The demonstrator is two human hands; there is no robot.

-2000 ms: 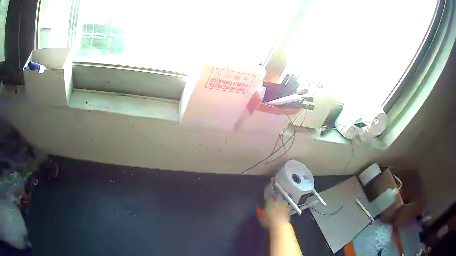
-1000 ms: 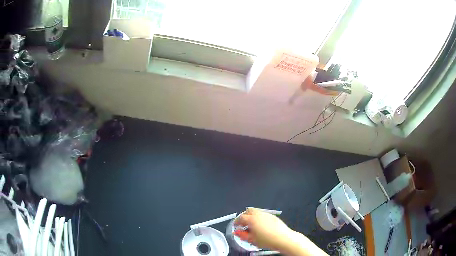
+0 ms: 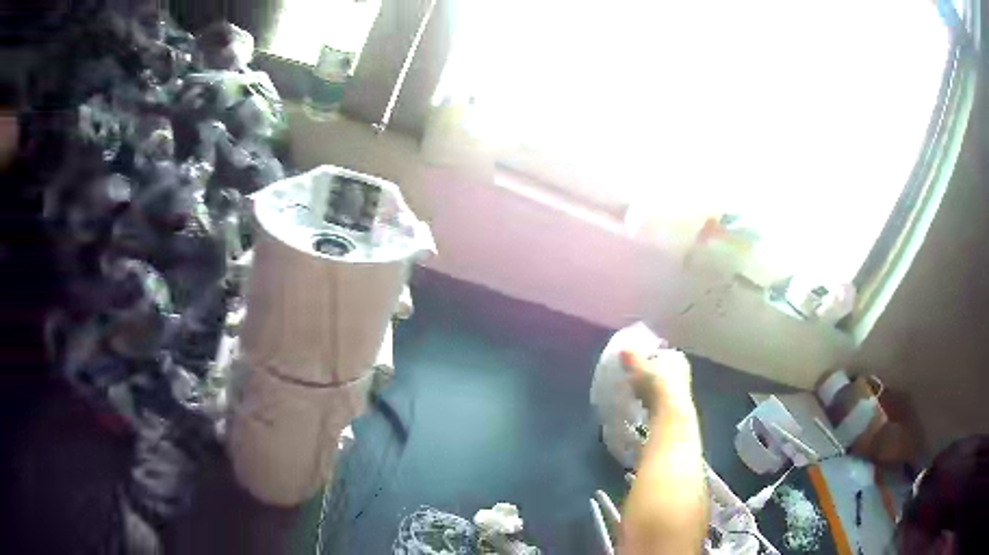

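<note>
My right hand (image 3: 658, 379) reaches in from the bottom, with an orange patch at a fingertip. It grips the upper edge of a white camera housing (image 3: 616, 396) right of the middle of the table; the fingers are blurred and partly hidden. A tall column of stacked white housings (image 3: 309, 336) stands at the left. Its top one is open upward and shows a round hole and a dark rectangular window. More white housings and antennas (image 3: 732, 515) lie beside my forearm, partly hidden by it. My left hand is not in view.
Dark parts in shiny clear wrap (image 3: 152, 217) heap up at the left. Thin white loops (image 3: 434, 531) and a crumpled white lump (image 3: 499, 518) lie at the bottom. Another housing (image 3: 772, 434) and a cardboard box (image 3: 884, 417) are at the right. A person's head (image 3: 954, 493) is at the lower right.
The view has swung left, bringing the housing stack into sight. My right hand has left the pair of housings at the bottom and is now on a housing farther up the table.
</note>
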